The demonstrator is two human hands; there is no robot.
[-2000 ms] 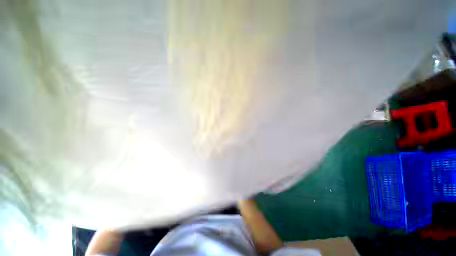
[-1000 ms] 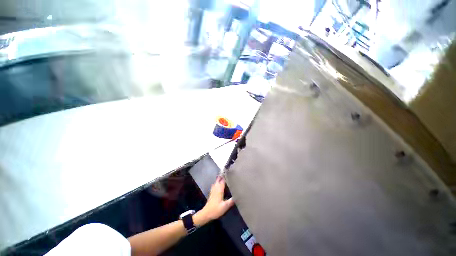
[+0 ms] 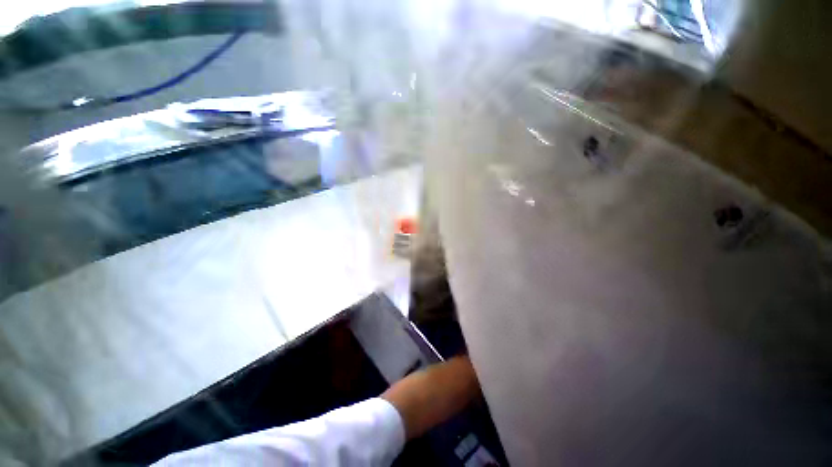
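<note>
The large grey-white machine body (image 3: 620,319), with dark bolts near its top edge, fills the right half of the view. My left hand (image 3: 444,387) comes in from the lower left in a white sleeve and passes behind the machine body's left edge. Its fingers are hidden, so I cannot tell if it holds anything. Below the wrist, part of the dark control panel (image 3: 470,445) shows with small white labels. My right hand is not in view.
A white-topped bench (image 3: 219,301) lies at the left, with a blurred orange tape roll (image 3: 405,235) near the machine. A dark green conveyor (image 3: 173,201) runs behind it. Brown cardboard (image 3: 766,119) is at the upper right. Pale blurry strands or film hang across the view.
The view has swung from a blurred pale surface and green floor to the bench and machine. Since one second ago, my left hand has moved right, from the panel's end to behind the machine body.
</note>
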